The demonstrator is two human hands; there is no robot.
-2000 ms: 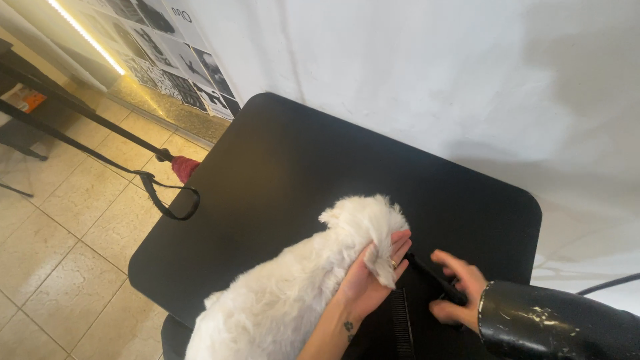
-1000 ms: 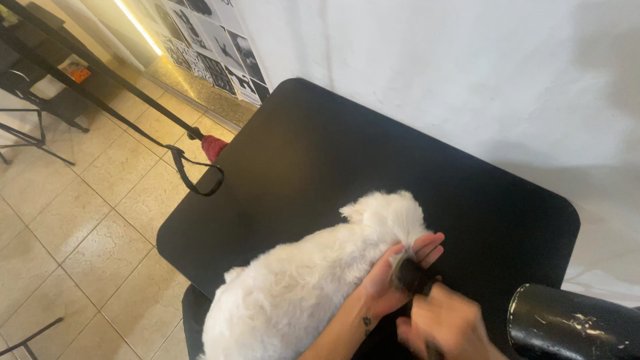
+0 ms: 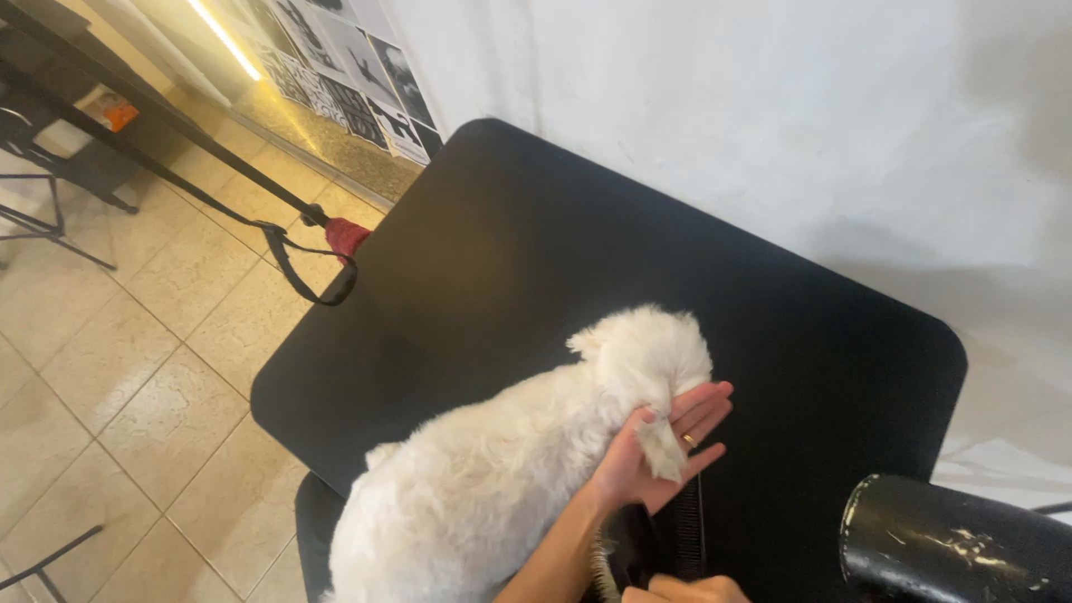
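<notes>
A white curly-haired dog point(image 3: 502, 444) is on a black grooming table point(image 3: 519, 251), its head turned away from the camera. Palm up, my left hand point(image 3: 662, 444) supports the dog's ear point(image 3: 662, 448) beside the head; a gold ring shows on one finger. At the bottom edge my right hand point(image 3: 687, 590), partly out of view, grips a dark brush point(image 3: 624, 548) with pale bristles, just below my left wrist. A black comb point(image 3: 690, 523) lies on the table, partly covered by my hands.
A black dryer nozzle point(image 3: 946, 536) reaches in at the lower right, against a white wall point(image 3: 754, 100). Black straps with a loop point(image 3: 314, 272) and a red wrap point(image 3: 345, 239) hang at the table's left edge. Tiled floor lies beyond.
My right hand was near the dryer nozzle, then at the dog's ear with the brush, and is now lower, at the bottom edge. My left hand has stayed by the dog's head.
</notes>
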